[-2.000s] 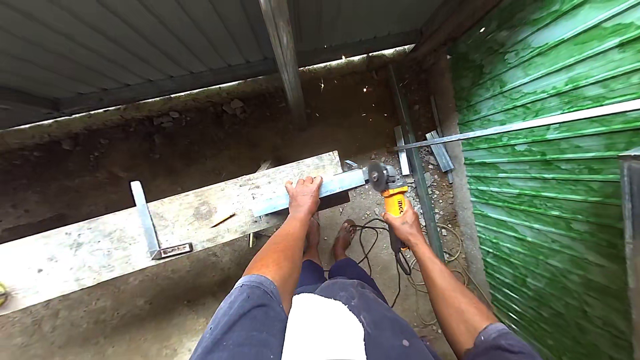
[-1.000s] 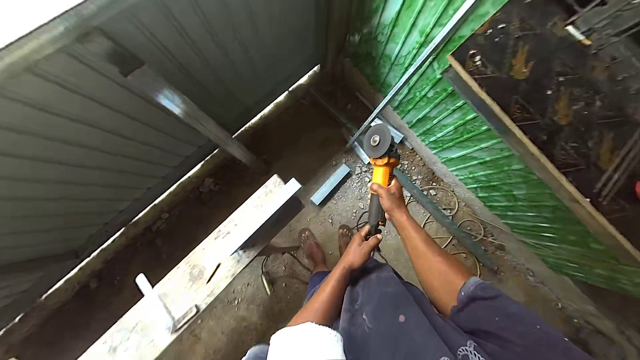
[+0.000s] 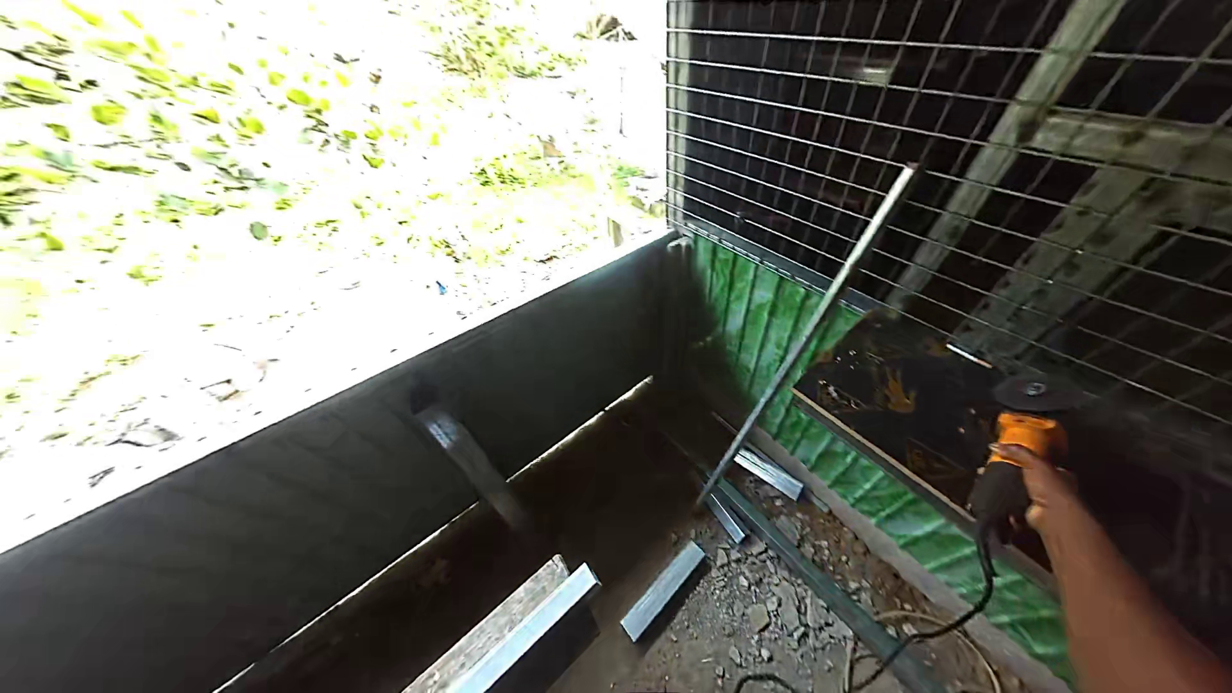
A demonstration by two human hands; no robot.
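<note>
My right hand [image 3: 1035,486] grips an orange and black angle grinder [image 3: 1030,438] by its body, at the right of the view. The grinder's dark disc [image 3: 1038,393] points up, over the black board. Its black cord [image 3: 984,577] hangs from the handle to the ground. My left hand is out of view. At the lower middle, a metal channel [image 3: 529,630] lies along the wooden plank [image 3: 500,616]. A cut metal piece [image 3: 662,590] lies on the ground to the right of them.
A long metal bar [image 3: 813,332] leans up across the wire mesh [image 3: 808,125]. Behind it is green corrugated sheeting [image 3: 756,298]. A black board [image 3: 885,423] stands at the right. Metal offcuts [image 3: 768,474], rubble [image 3: 770,602] and a long rail [image 3: 818,577] are on the ground. A low wall [image 3: 327,481] runs left.
My right hand has carried the grinder to the right, over the black board. My left hand, on the grinder's rear a second ago, has left the view. The view has swung up and right.
</note>
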